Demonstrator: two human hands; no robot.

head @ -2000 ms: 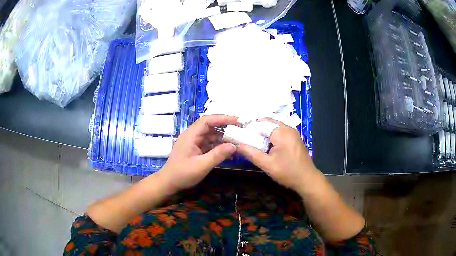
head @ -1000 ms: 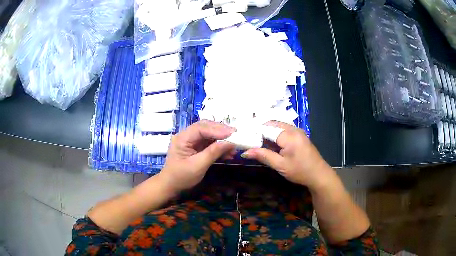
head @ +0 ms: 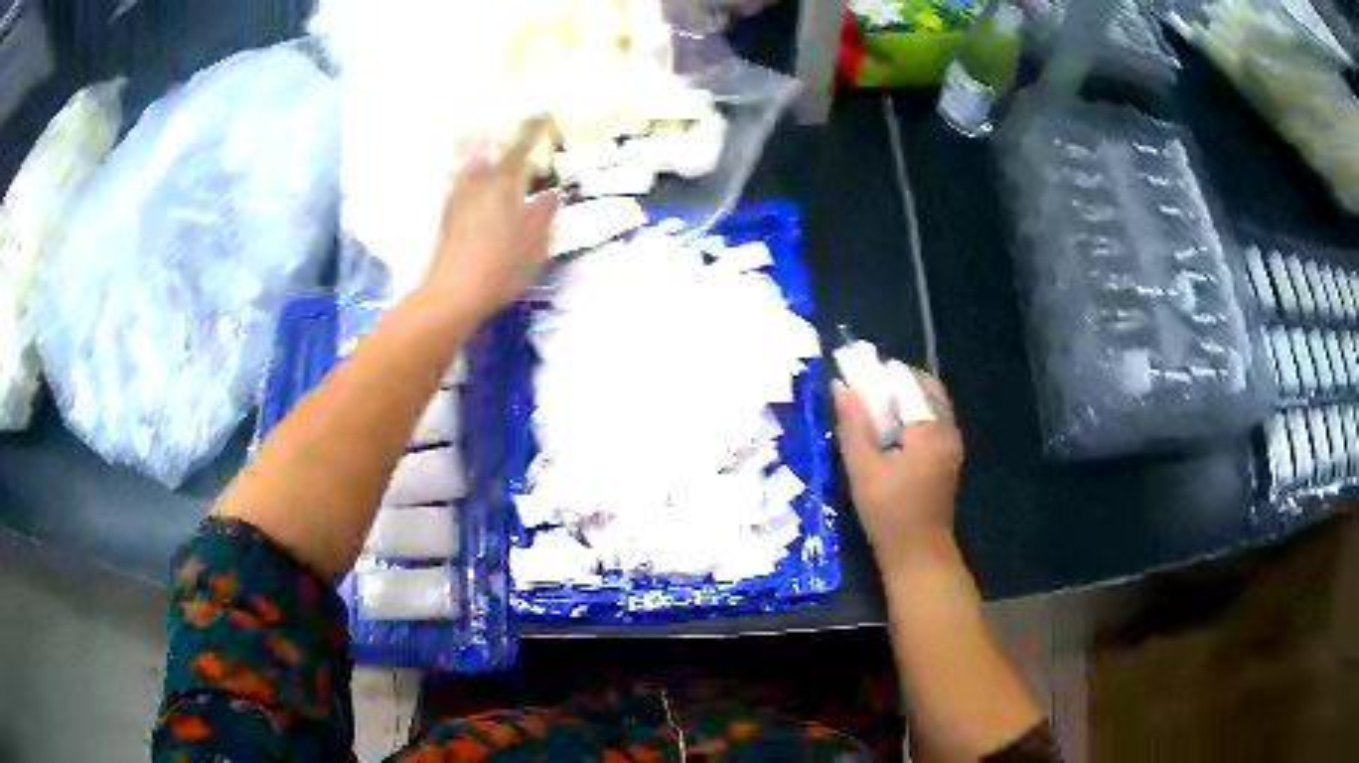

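Note:
My right hand [head: 906, 455] holds a small white piece [head: 879, 382] upright, right of the right blue tray [head: 820, 522]. My left hand [head: 485, 239] reaches into the open clear bag [head: 753, 127] at the cream blocks [head: 678, 146]; its fingertips are blurred in the glare, and I cannot tell whether they grip a block. A loose heap of white inserts [head: 656, 403] fills the right blue tray. White packed units [head: 410, 532] lie in a column on the left blue tray [head: 485, 596], partly hidden by my left forearm.
A bulging bluish-clear bag [head: 187, 254] stands at left. Clear blister trays [head: 1140, 283] lie at right, beside a filled blister tray [head: 1319, 373]. A bottle [head: 984, 75] and a green-red packet [head: 909, 45] stand at the back. Another filled bag [head: 1282, 90] lies back right.
My hands have parted from over the heap. My left hand has moved forward into the open bag; my right hand has moved right with the white piece. The view has shifted, showing more of the back.

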